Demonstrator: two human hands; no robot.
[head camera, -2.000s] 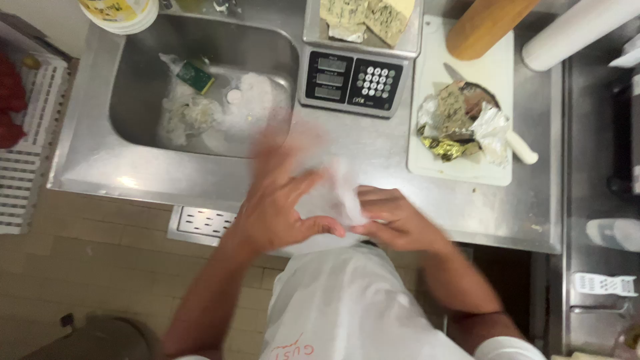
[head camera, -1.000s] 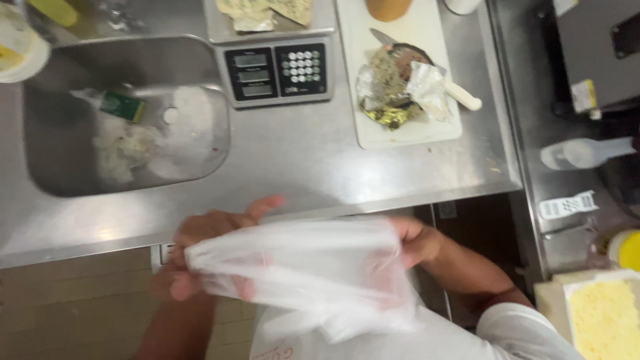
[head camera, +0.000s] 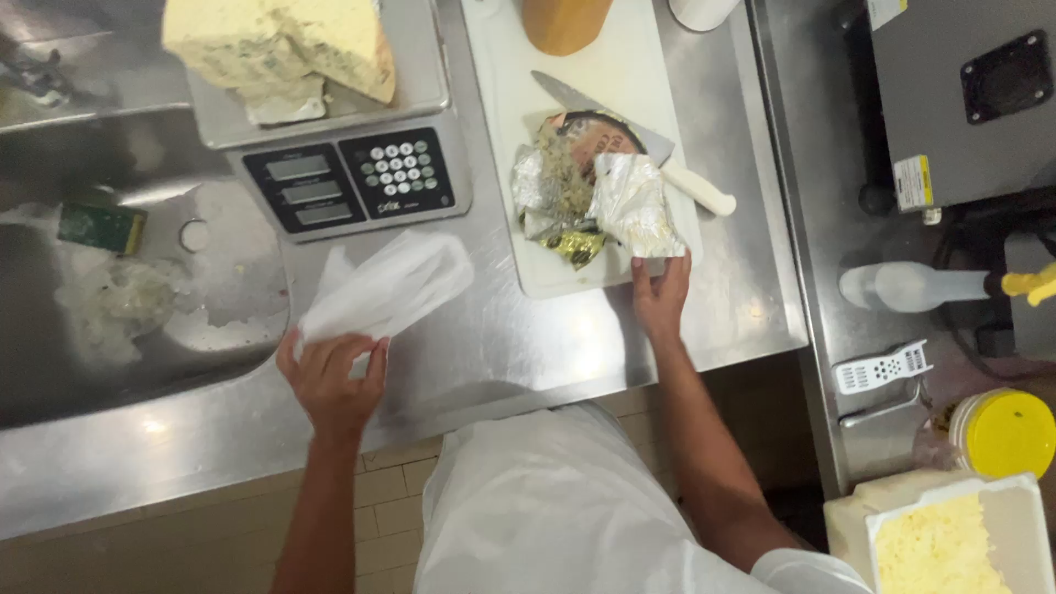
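Note:
My left hand (head camera: 337,375) grips the near end of a thin white plastic bag (head camera: 388,285) that lies over the steel counter, just below a digital scale (head camera: 355,177). My right hand (head camera: 662,289) is at the near edge of a white cutting board (head camera: 569,280), its fingertips against crumpled silver foil (head camera: 635,202). Beside that foil are gold foil (head camera: 576,246), a grey-green crumbly mass (head camera: 565,177) and a round printed wrapper or label (head camera: 598,140). A knife with a white handle (head camera: 700,186) lies behind them, its blade partly covered.
Large pieces of blue-veined cheese (head camera: 285,45) sit on the scale. The sink (head camera: 49,346) at left holds a green sponge (head camera: 101,227) and crumpled clear plastic. An orange-brown container (head camera: 565,21) stands on the board. At right are a grater (head camera: 881,369), a squeeze bottle (head camera: 916,286) and a tub of grated cheese (head camera: 932,544).
The bag, stretched between both hands one second ago, is now held by my left hand alone over the counter. My right hand has let go of it and reached to the foil on the board.

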